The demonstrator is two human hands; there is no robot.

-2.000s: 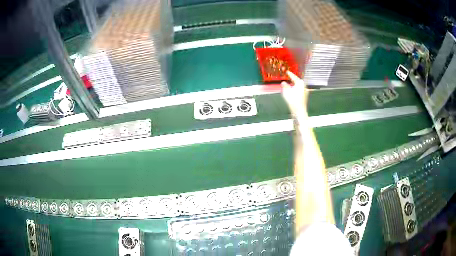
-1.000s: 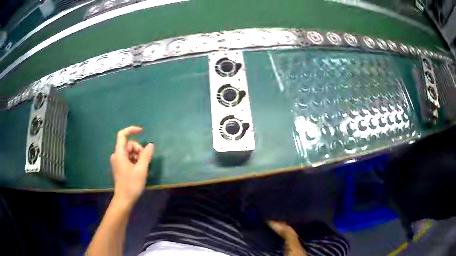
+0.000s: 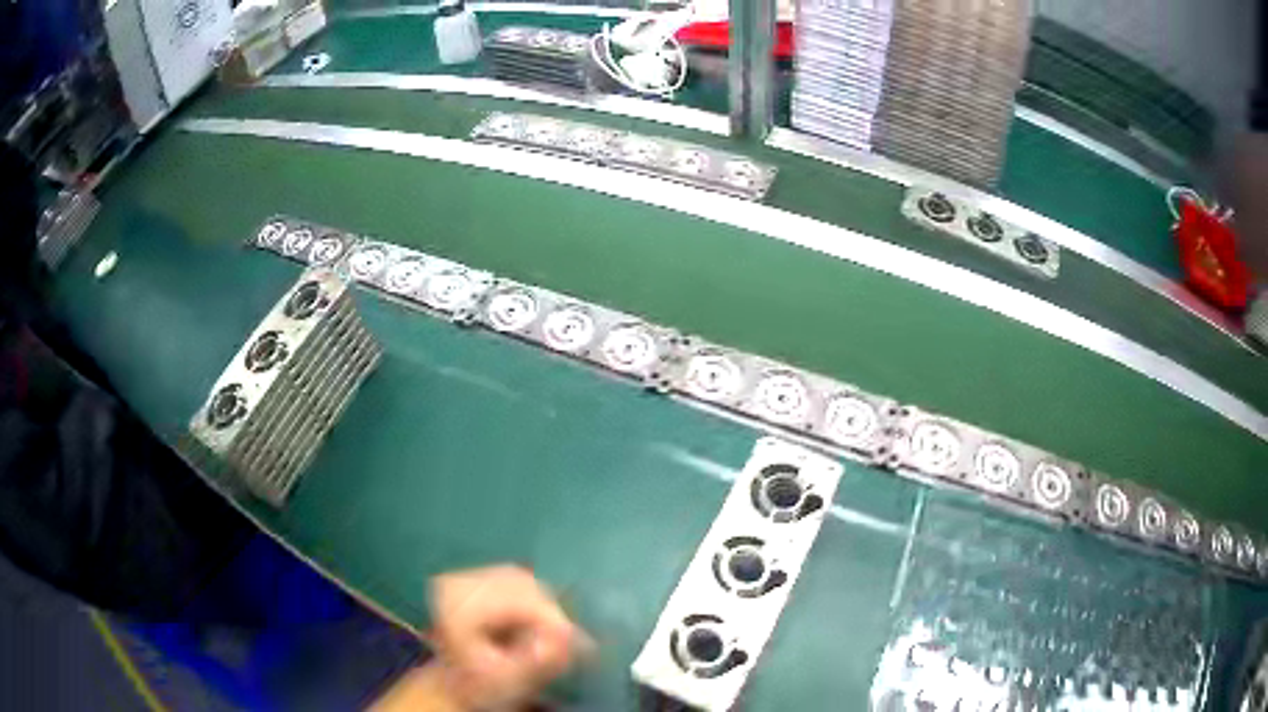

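Note:
My left hand (image 3: 501, 629) is blurred at the bottom of the view, over the green bench, left of a three-hole frame. Its fingers are curled in. Whether it holds anything cannot be told. The silver three-hole frame (image 3: 726, 601) lies slanted, its three dark round holes facing up. A clear blister tray (image 3: 1036, 612) lies flat to the right of it, with strong glare and its lower part cut off. My right hand is not in view.
A stack of frames (image 3: 299, 397) stands at the left bench edge. Concentric-ring plates (image 3: 633, 348) form a long row along the conveyor (image 3: 834, 299). Beyond stand stacked trays (image 3: 925, 84) and a red parts bin (image 3: 1213, 257). A person's dark sleeve (image 3: 70, 445) is at the left.
The view has turned left and up. My left hand, seen apart from the frame with thumb and finger spread, now looks more curled and nearer the frame. My right hand has left the view.

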